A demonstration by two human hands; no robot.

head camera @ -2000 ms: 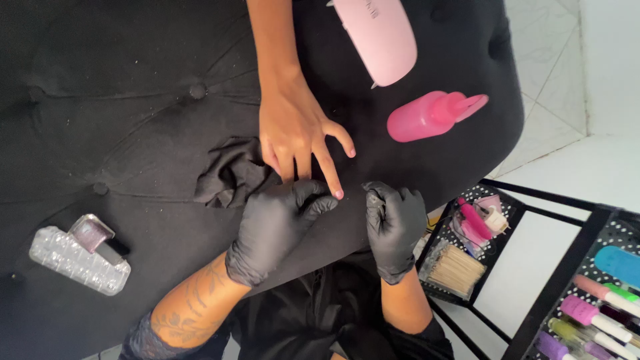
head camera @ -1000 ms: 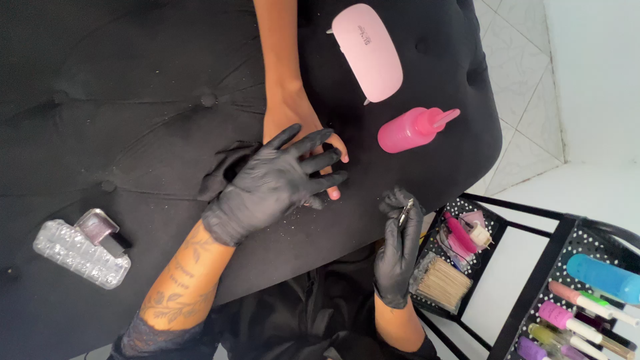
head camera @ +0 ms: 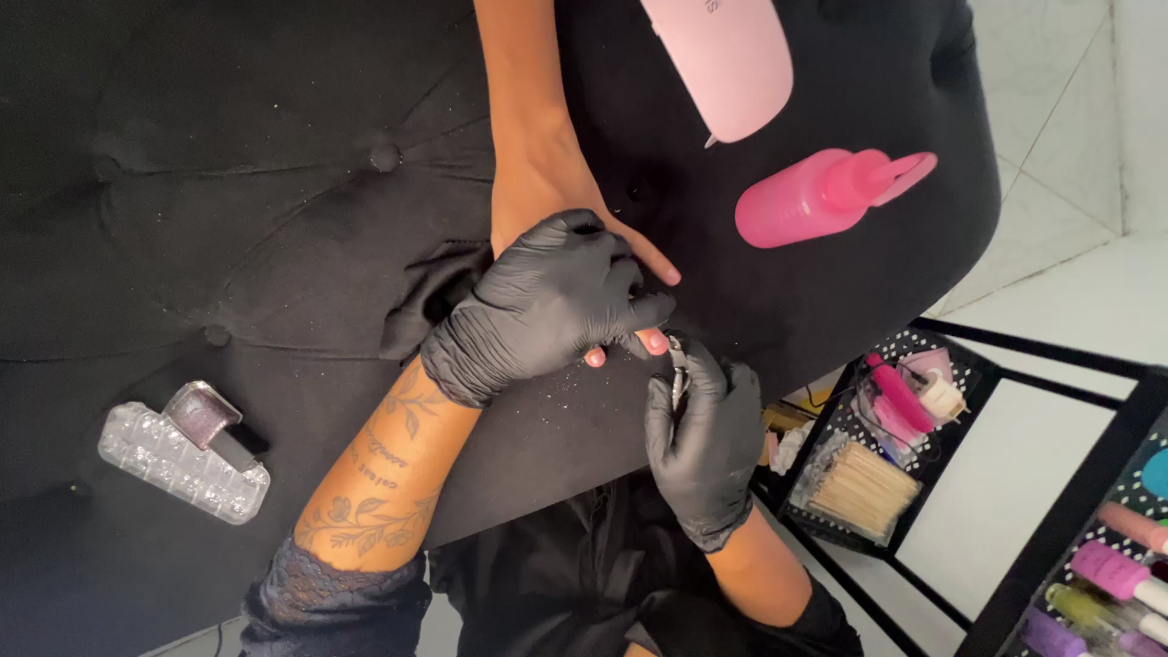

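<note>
My left hand (head camera: pixel 557 301), in a black glove, is closed around the fingers of another person's hand (head camera: pixel 538 182), which reaches in from the top with its palm side down. Two of that person's fingertips show below my glove, and the thumb sticks out to the right. In my gloved right hand (head camera: pixel 707 429) is a small metal tool (head camera: pixel 677 370), perhaps nippers, its tip close beside one fingernail. A dark cloth (head camera: pixel 438 287) lies crumpled left of my left glove.
A pink nail lamp (head camera: pixel 730 64) and a pink bottle (head camera: pixel 803 201) are on the black tufted surface. At left, a nail polish bottle (head camera: pixel 203 415) rests against a clear compartment case (head camera: pixel 182 465). A black cart (head camera: pixel 1040 538) at right holds wooden sticks (head camera: pixel 862 488) and colourful bottles.
My left hand, spread over the person's fingers one second ago, has curled around them. My right hand has brought the metal tool from the right to a fingertip.
</note>
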